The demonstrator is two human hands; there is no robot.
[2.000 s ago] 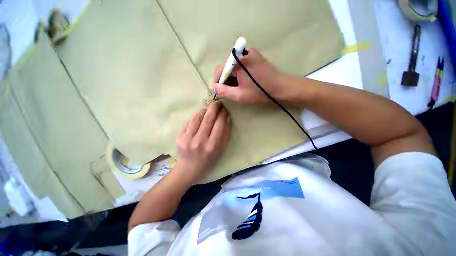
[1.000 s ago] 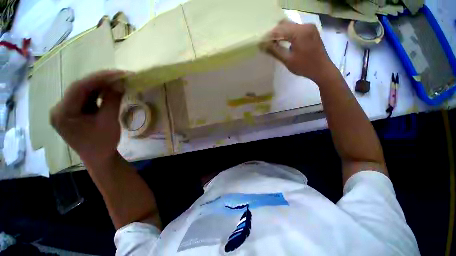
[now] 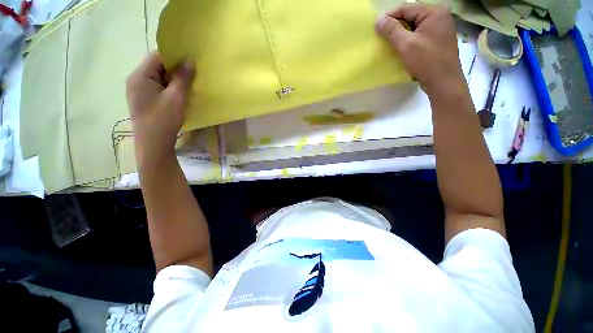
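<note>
A large panel (image 3: pixel 312 55) shows its yellow side, held up by both hands over the table. A stitched seam (image 3: pixel 268 32) runs down it to a small dark, shiny cluster (image 3: pixel 285 93) near the lower edge. My left hand (image 3: pixel 159 94) grips the panel's left edge with thumb and fingers. My right hand (image 3: pixel 422 42) grips its right edge, the thumb on the yellow face. The white pen-shaped tool is not in view.
A white board (image 3: pixel 279 123) with yellow tape bits lies below the panel. Beige marked panels (image 3: pixel 91 97) lie left. To the right are a tape roll (image 3: pixel 499 47), a square-headed tool (image 3: pixel 491 104), pink-handled snips (image 3: pixel 519 135), a blue-rimmed tray (image 3: pixel 558 123) and stacked panels (image 3: pixel 513 10).
The panel lay beige side up under my hands, with the white tool in my right hand; it was then lifted and turned. It now shows its yellow side, and the tool is gone from my right hand.
</note>
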